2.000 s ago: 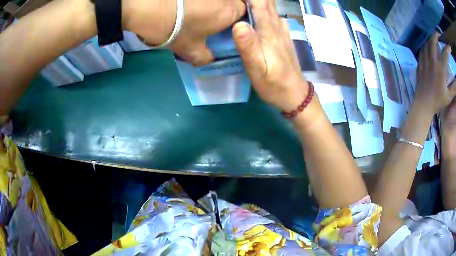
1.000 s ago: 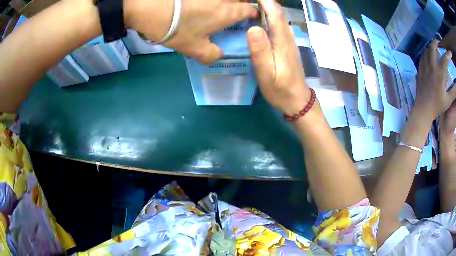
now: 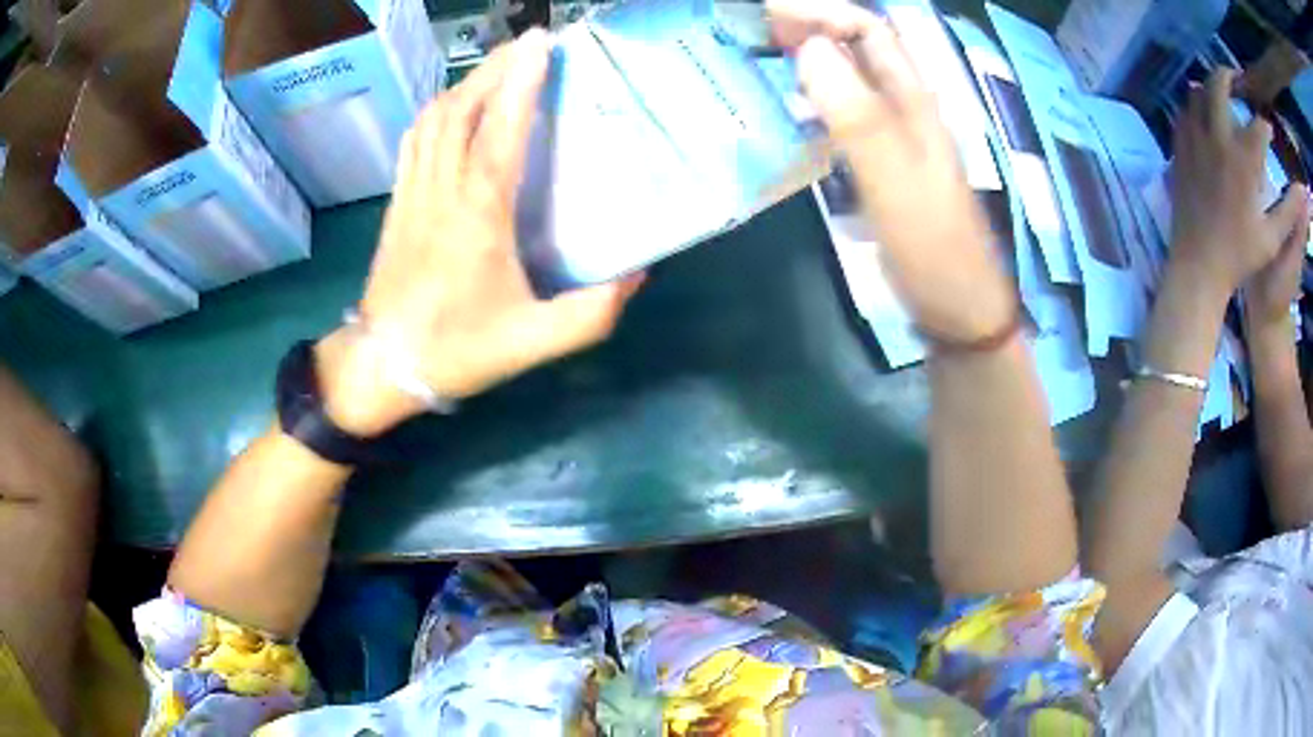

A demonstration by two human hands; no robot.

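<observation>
A blue-white carton [image 3: 655, 144] is held tilted above the table in front of me. A blue flap shows at its upper side; its inside is not visible. My left hand [image 3: 468, 238] grips its left side, with the thumb under the lower edge. My right hand [image 3: 893, 159] is at its upper right end, blurred, with fingers at the flap edge. I cannot tell if the right fingers press on it.
Open cartons [image 3: 324, 108] with brown insides stand at the left on the green table [image 3: 605, 418]. Flat carton blanks [image 3: 1087, 216] overlap at the right. A neighbour's hands [image 3: 1224, 202] are at the far right, near an upright carton [image 3: 1138, 43]. Another person's arm [image 3: 43, 533] is at lower left.
The carton has been lifted and turned; its printed front no longer faces me. My left hand has moved to its left side. The open cartons at left show more fully.
</observation>
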